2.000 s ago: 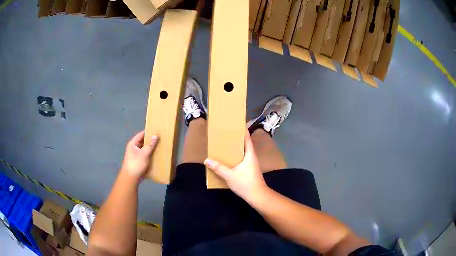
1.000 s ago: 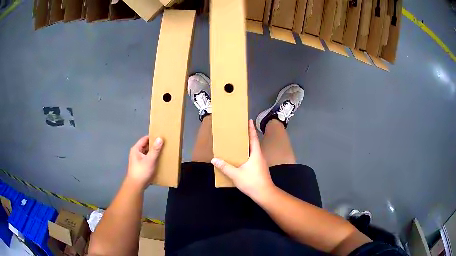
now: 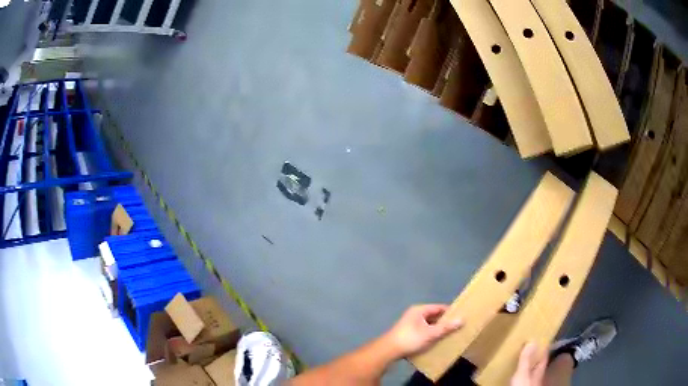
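My left hand grips the lower end of one long light-tan cardboard insert. My right hand, partly cut off by the bottom edge, grips the lower end of a second insert. Each insert has a small round black hole in its face. The two lie side by side with a narrow gap, tilted up to the right. Beyond them, three more inserts rest across the tops of the open cartons.
Cartons also stand at the right. Blue crates, an open cardboard box and a white bag are at lower left. A blue rack stands at far left. My shoe is at lower right.
The view has swung left, so the held inserts now appear at lower right and tilted. Three inserts on the cartons and the blue rack have come into view. Both hands keep their grip.
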